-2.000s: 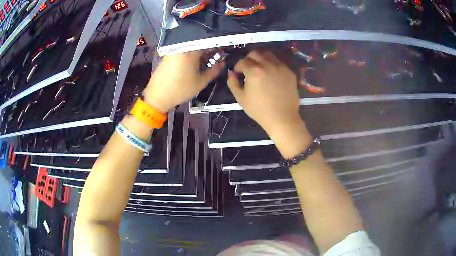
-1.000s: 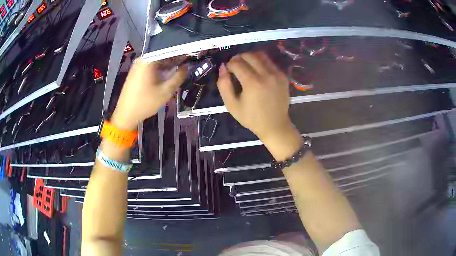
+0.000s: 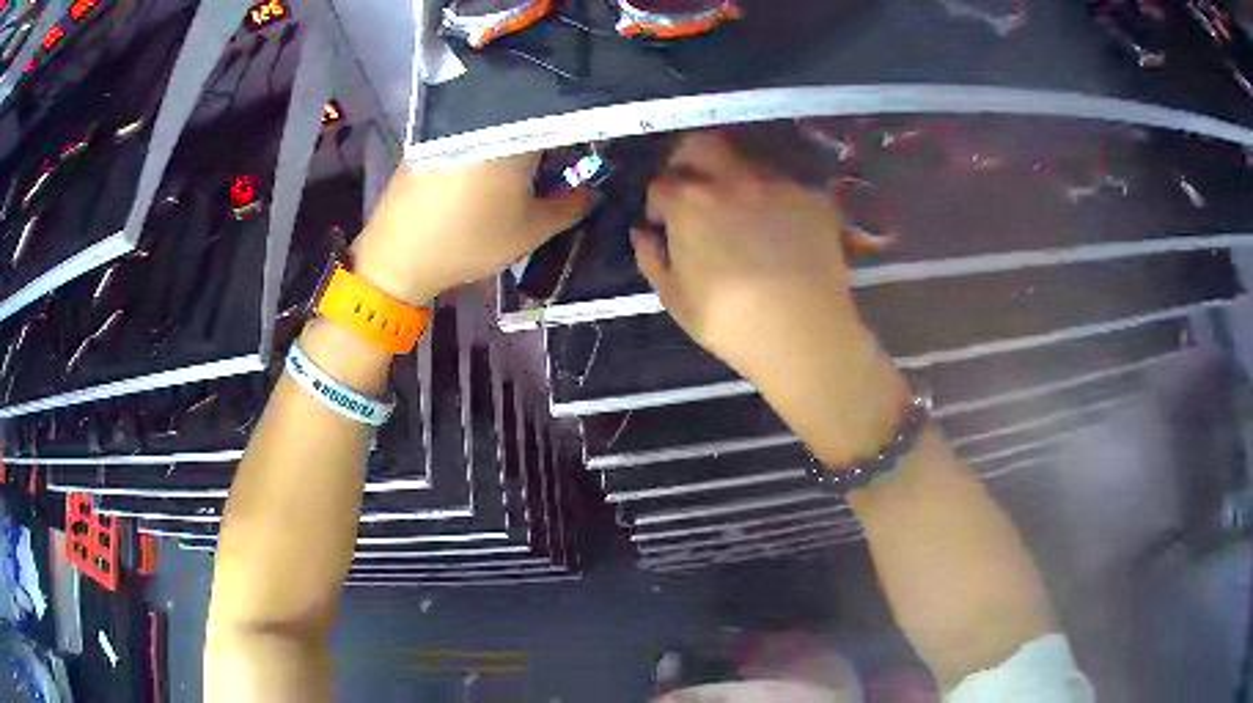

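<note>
A small dark rectangular watch or charger module (image 3: 585,169) with white lit marks is just under the pale front edge of the upper shelf. My left hand (image 3: 460,220) reaches in from the left and grips it, thumb below; the other fingertips are hidden. My right hand (image 3: 756,240) is just right of it, fingers curled, fingertips partly in shadow; whether it holds anything cannot be told. A second dark rectangular unit (image 3: 550,268) lies on the shelf below my left hand. Round watches (image 3: 673,14) with orange rims lie on the upper shelf.
The upper shelf's pale edge (image 3: 825,99) runs just above both hands. More rack layers (image 3: 715,392) are stacked below. Another rack with watches and red digits (image 3: 245,192) stands at the left. A red compartment tray (image 3: 94,540) is at the lower left.
Since a second ago, my left hand has moved right and up around the lit module, which has also shifted up and right. My right hand has moved slightly right.
</note>
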